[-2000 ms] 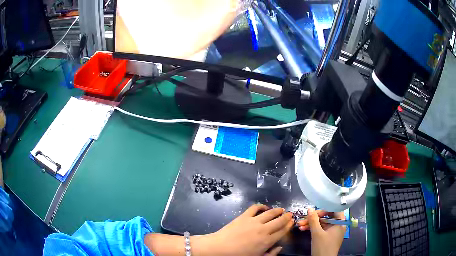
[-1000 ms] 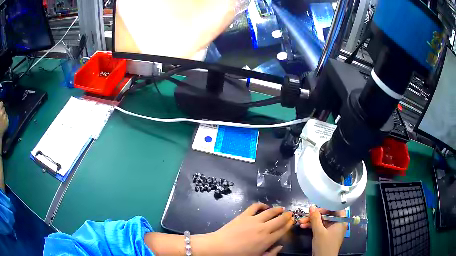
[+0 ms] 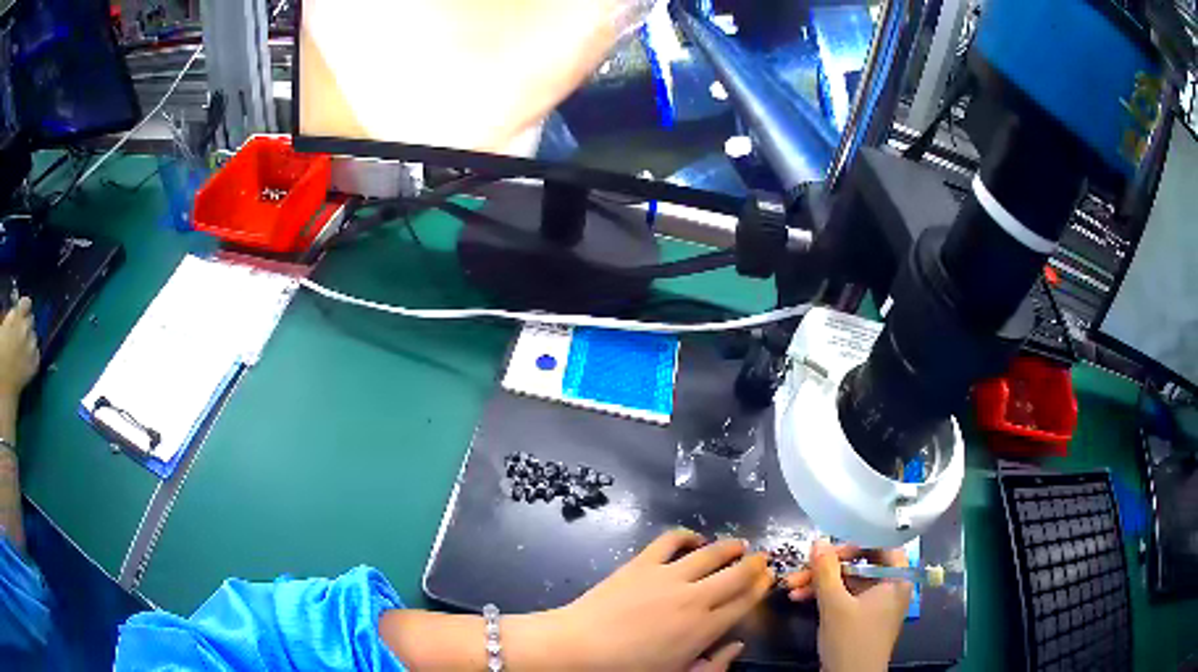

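Note:
My left hand (image 3: pixel 670 607) lies bare on the black mat (image 3: pixel 591 550), fingertips at a cluster of tiny silvery parts (image 3: pixel 786 561); whether it grips one cannot be told. My right hand (image 3: pixel 857 614) is just right of them, below the ring light (image 3: pixel 817 486), and holds a thin pale tool (image 3: pixel 891 572) between thumb and fingers. The tool's working tip is hidden or too small to see. The monitor (image 3: pixel 578 79) shows a large bright fingertip and a dark pointed shape over blue-edged parts.
A pile of small black parts (image 3: pixel 557 483), a white-framed blue box (image 3: pixel 594 373) and clear film (image 3: pixel 720 460) lie on the mat. The microscope (image 3: pixel 949 295) stands at right, beside a black tray (image 3: pixel 1071 571). Red bins (image 3: pixel 266 194), a clipboard (image 3: pixel 184 355) and another person's hand (image 3: pixel 16 348) are around.
The tool's angle in my right hand has shifted slightly, and the dark shape on the monitor has moved. My left hand stays nearly still. The other person's hand has come further into view at left.

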